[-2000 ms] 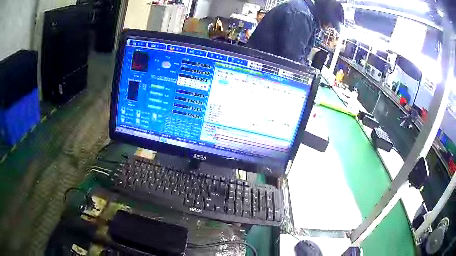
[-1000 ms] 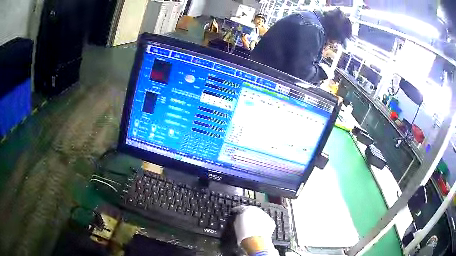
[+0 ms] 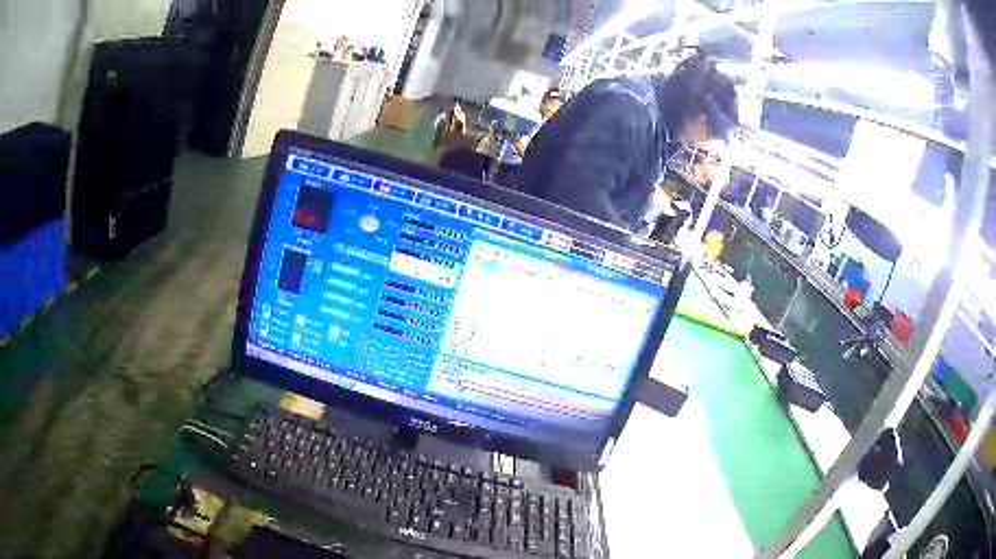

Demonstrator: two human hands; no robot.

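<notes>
Neither of my hands is in the picture. The test monitor (image 3: 448, 306) stands in front of me, with a blue panel on the left of its screen and a white list on the right. The black keyboard (image 3: 404, 491) lies below it. The test fixture shows only partly at the bottom edge, with yellowish pieces (image 3: 208, 519) at its left end. A dark object (image 3: 289, 543) beside them is cut off by the edge, too little shown to name surely.
Right of the monitor, a black adapter (image 3: 662, 395) lies on the white bench sheet (image 3: 655, 491) beside the green belt (image 3: 754, 459). More black adapters (image 3: 801, 385) lie beyond. A white post (image 3: 874, 404) slants at right. A person (image 3: 601, 147) in dark clothes leans over the line.
A gloved hand over the keyboard's right part one second ago is gone from the picture. The view has tilted up, so the monitor and keyboard sit lower and the mouse is out of view.
</notes>
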